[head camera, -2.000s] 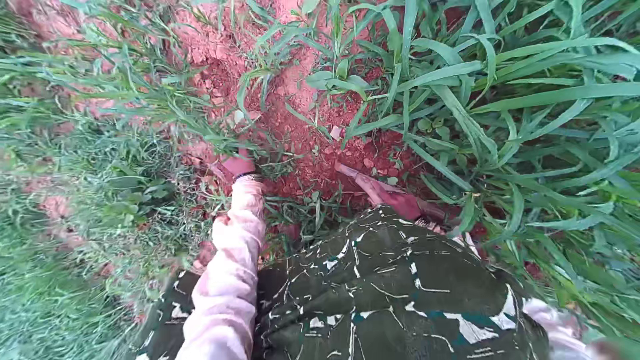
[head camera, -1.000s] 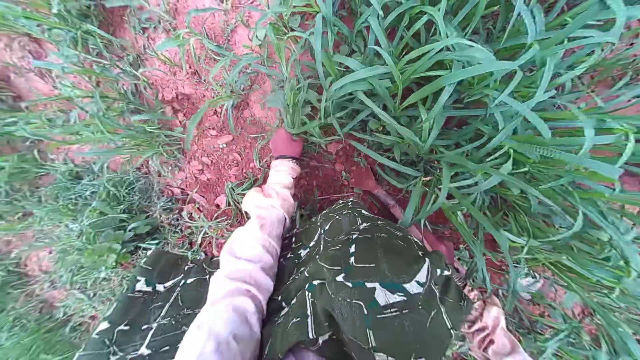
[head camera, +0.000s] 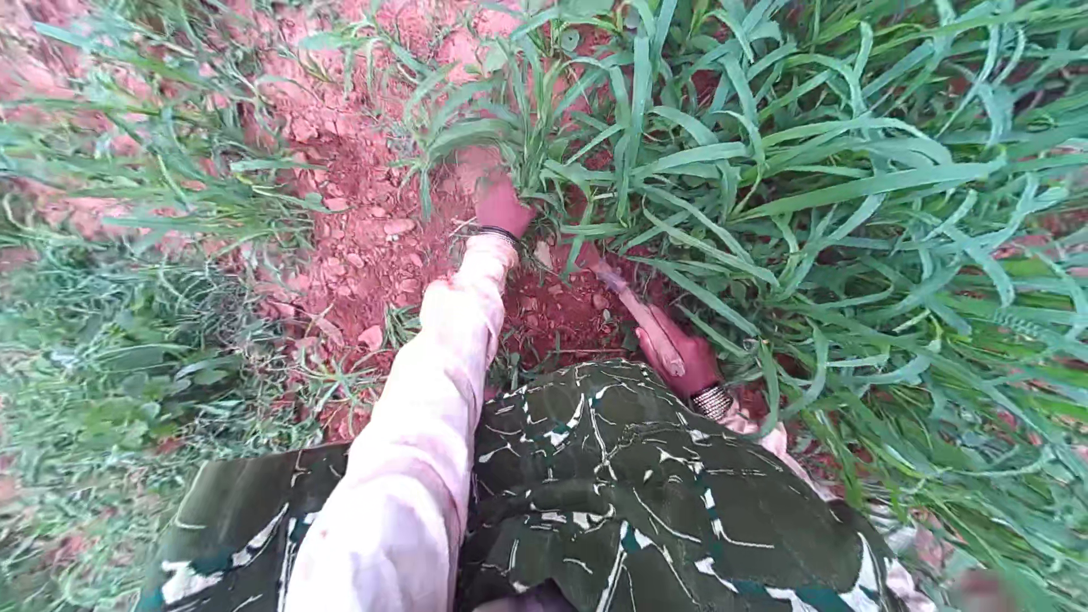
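My left hand (head camera: 503, 206) reaches forward into the base of a clump of green grass (head camera: 531, 136) on reddish soil. Its fingers are blurred and partly hidden by the blades, so what they grip cannot be told. To its right and nearer to me, my right hand (head camera: 684, 357) is closed around the wooden handle of a hand tool (head camera: 650, 319). The tool points forward and left, and its far end lies low at the soil among the grass, too indistinct to name the kind. Bangles circle both wrists.
Tall, long-bladed grass (head camera: 850, 195) crowds the right side. Reddish soil with small stones (head camera: 365, 229) runs ahead and to the left. Low weeds (head camera: 144, 382) cover the left. Dark green patterned cloth (head camera: 629, 484) spreads over my lap at the bottom.
Since two seconds ago my left hand has moved from bare soil to a grass clump. The right hand's tool shows more plainly now than one second ago.
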